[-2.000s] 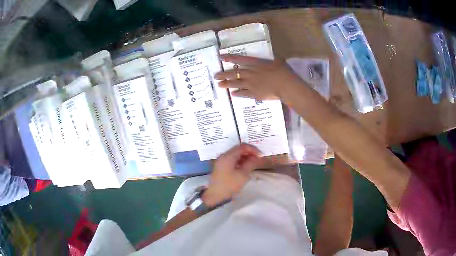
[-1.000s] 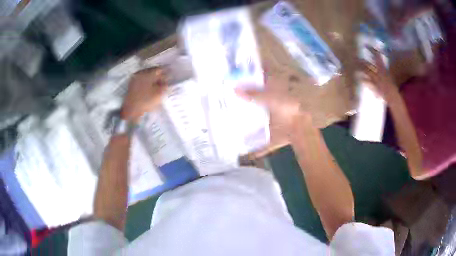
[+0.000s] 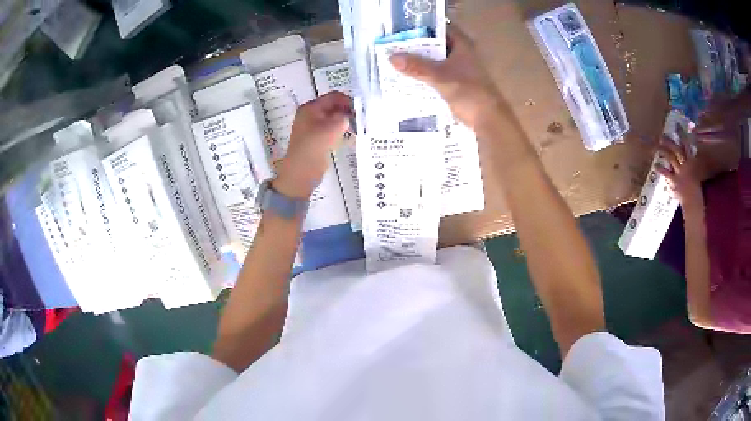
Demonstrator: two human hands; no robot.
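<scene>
A white printed carton (image 3: pixel 401 193) lies upright in view in front of me, overlapping other cartons. A clear tray (image 3: pixel 356 41) with dark and pale-blue contents and a white leaflet (image 3: pixel 403 82) on it is at the carton's top end, partly in its mouth as far as I can see. My right hand (image 3: pixel 453 78) grips the tray from the right, thumb on the leaflet. My left hand (image 3: pixel 317 140) has its curled fingers at the carton's upper left edge; its fingertips are partly hidden.
Open white cartons (image 3: pixel 226 156) lean in a row at left over a blue support (image 3: pixel 321 248). Another filled tray (image 3: pixel 579 78) lies on the brown bench (image 3: pixel 515 156). At right a co-worker's hand (image 3: pixel 679 168) holds a carton (image 3: pixel 652 210) near light-blue packets (image 3: pixel 685 97). More cartons lie on the dark belt at upper left.
The blurred tray my right hand held has come to the carton's top end. My left hand has moved right from the row to this carton. The co-worker's carton has moved right and tilted.
</scene>
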